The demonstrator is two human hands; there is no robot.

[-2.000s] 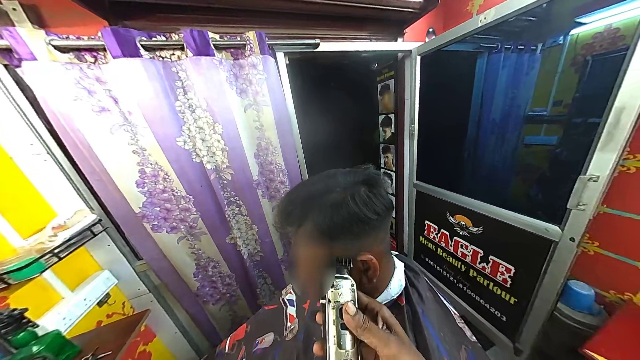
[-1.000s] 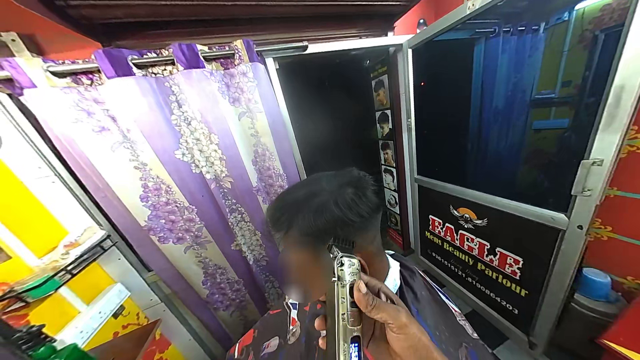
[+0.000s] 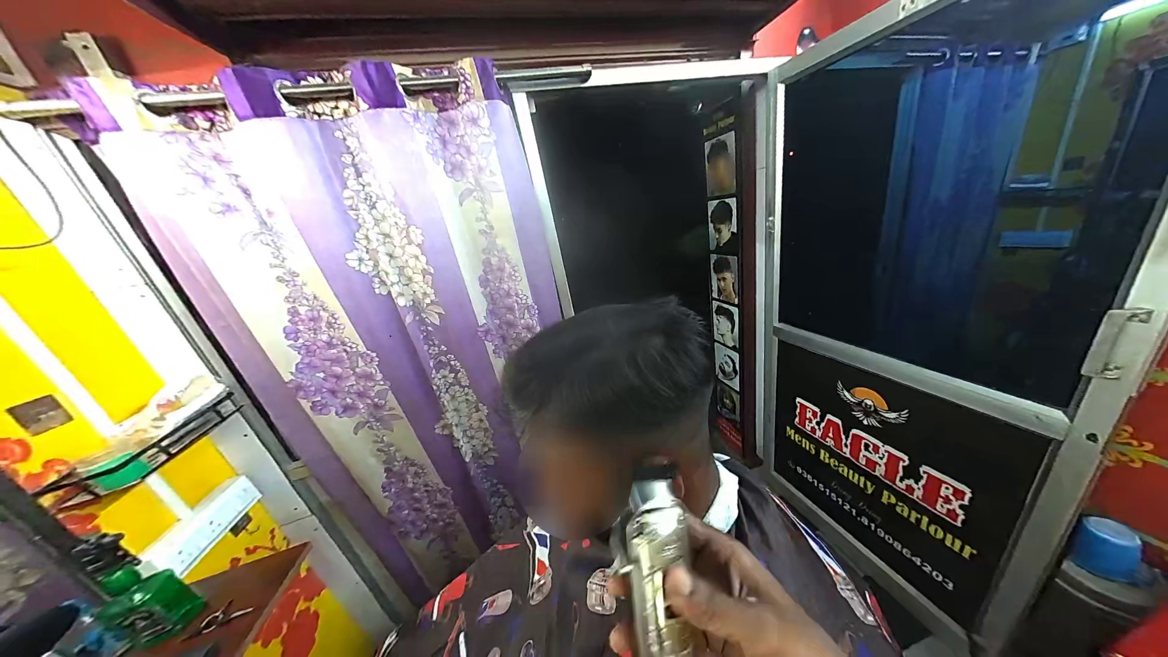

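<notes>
My right hand [image 3: 730, 593] is closed around a gold-coloured metal hair clipper [image 3: 659, 566], held upright at the bottom centre. The clipper's head is beside the ear of a seated person [image 3: 607, 374] with short dark hair; whether the blade touches the hair cannot be told. A dark patterned barber's cape [image 3: 511, 584] covers the person's shoulders, with a white neck strip [image 3: 724, 497] at the collar. My left hand is not in view.
At the lower left, scissors [image 3: 219, 619] and a green bottle [image 3: 151, 607] lie on a brown counter [image 3: 274, 584]. A floral purple curtain [image 3: 365, 319] hangs behind. A glass-panelled door [image 3: 912, 365] bearing writing and a blue-lidded container [image 3: 1106, 547] are at the right.
The clipper is lower on the side of the head, beside the ear, than one second ago, when its comb end was at the temple hair. My right hand still grips it.
</notes>
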